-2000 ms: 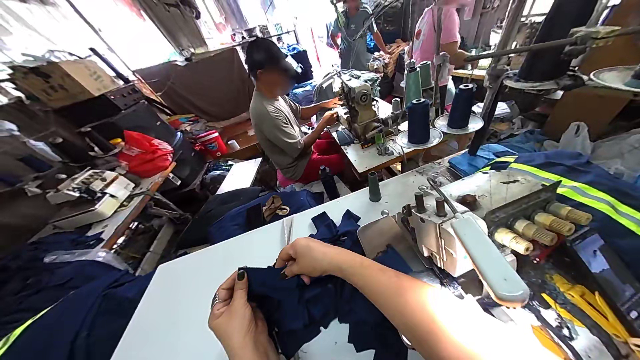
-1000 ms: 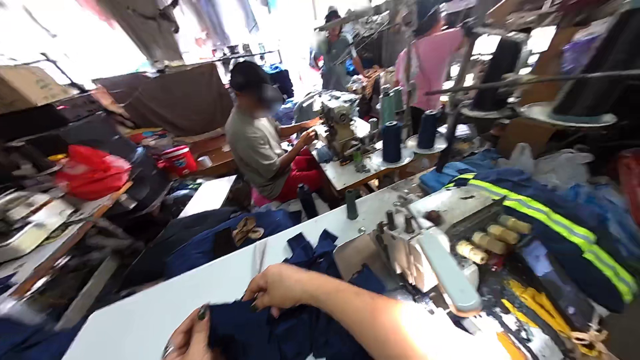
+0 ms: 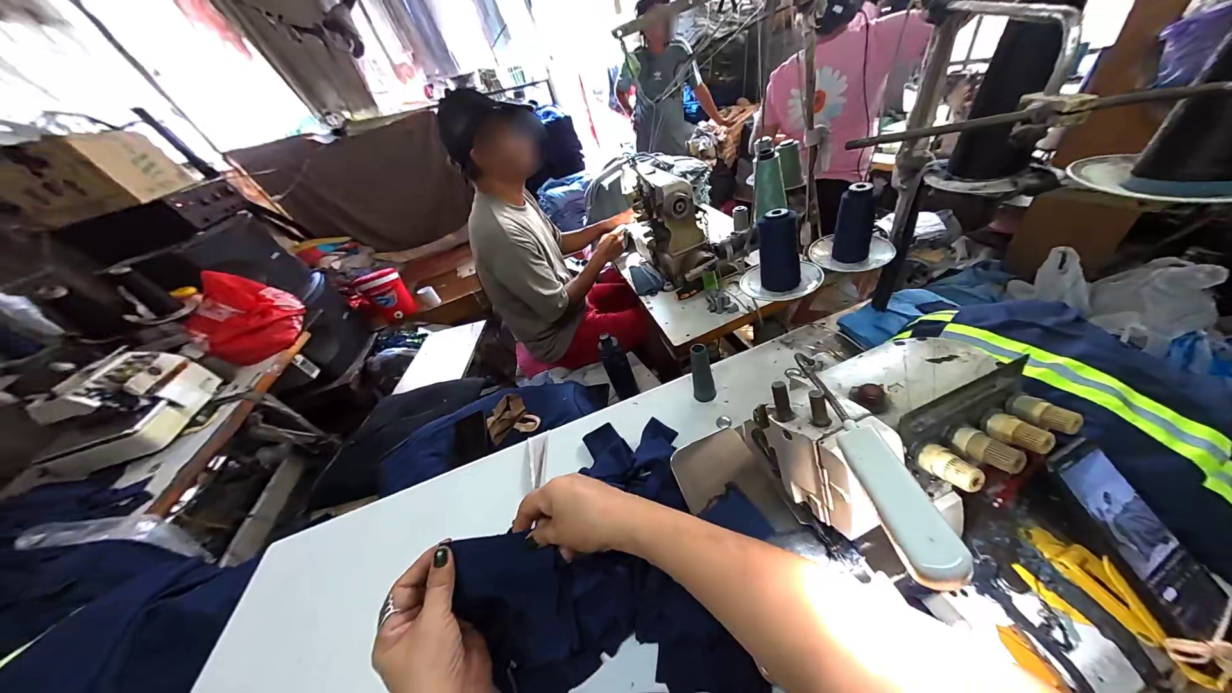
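Observation:
Navy blue fabric (image 3: 520, 602) is held between my two hands over the white tabletop. My left hand (image 3: 428, 616) pinches its left corner, thumb on top. The fingers of my right hand (image 3: 568, 515) grip its upper edge, a short way to the right. More navy cut pieces (image 3: 630, 462) lie behind and under my right forearm. Right of them stands an overlock sewing machine (image 3: 828, 462) with several cream tension knobs (image 3: 987, 449). A pointed metal tool (image 3: 537, 460), perhaps scissors, lies at the table's far edge.
A dark green thread cone (image 3: 703, 373) stands on the table (image 3: 385, 539). Beyond it a person (image 3: 529, 231) sits at another sewing machine (image 3: 674, 207). Navy cloth with reflective stripes (image 3: 1088, 375), a phone (image 3: 1136, 520) and yellow strips (image 3: 1097, 577) are at the right. Two more people stand behind.
The view swung right and then partly back. Both hands keep hold of the navy fabric, with no plain change in grip.

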